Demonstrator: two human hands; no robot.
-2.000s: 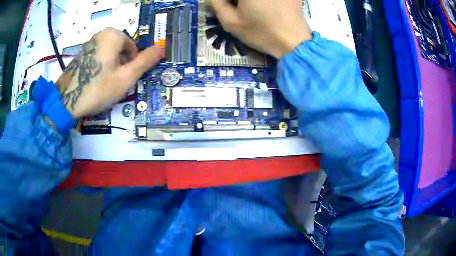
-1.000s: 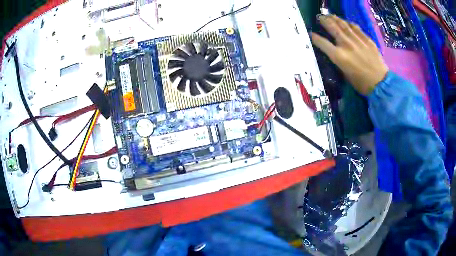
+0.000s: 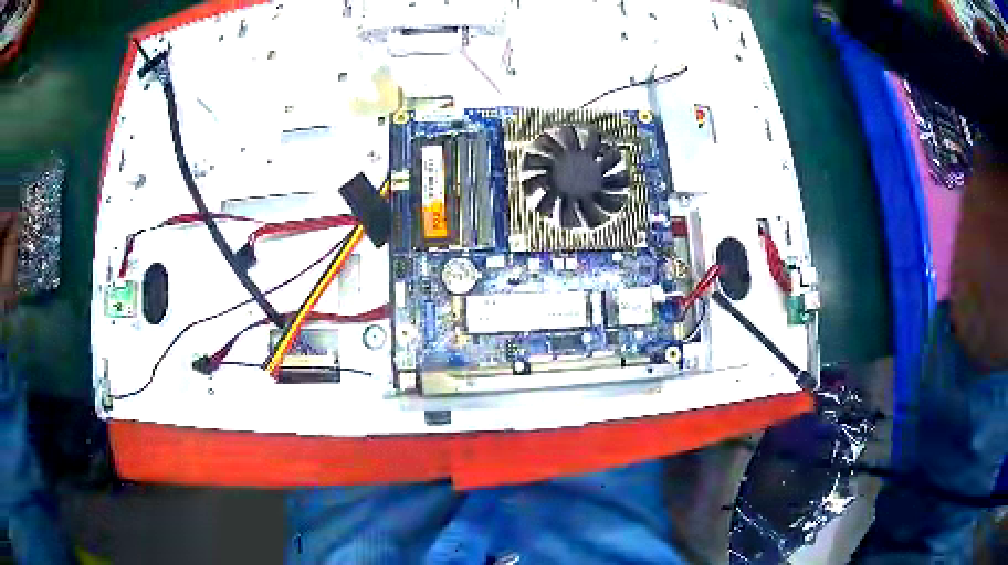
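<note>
The white metal back panel [image 3: 265,403] lies flat in front of me. The blue motherboard [image 3: 564,265] sits on its middle, with a black-fan cooler [image 3: 575,177] and an orange-labelled RAM module [image 3: 434,193]. Yellow, red and black wires [image 3: 315,296] run loose at the board's left, beside black tape [image 3: 365,210]. A thick black cable [image 3: 190,166] curves down the panel's left side. My left hand [image 3: 8,259] is cut off by the left edge, near a shiny silver bag [image 3: 42,221]. My right hand [image 3: 987,265] is blurred at the right edge; its fingers are unclear.
An orange-red foam pad [image 3: 276,455] shows under the panel on the green work surface [image 3: 846,221]. A blue tray [image 3: 909,232] with pink lining stands at the right. Dark, shiny plastic wrap [image 3: 796,486] lies below right. A blurred black shape [image 3: 928,44] crosses the upper right.
The view has shifted, so the panel appears further right and more level. My hands have left the motherboard for the picture's sides. The silver bag now shows at the left edge.
</note>
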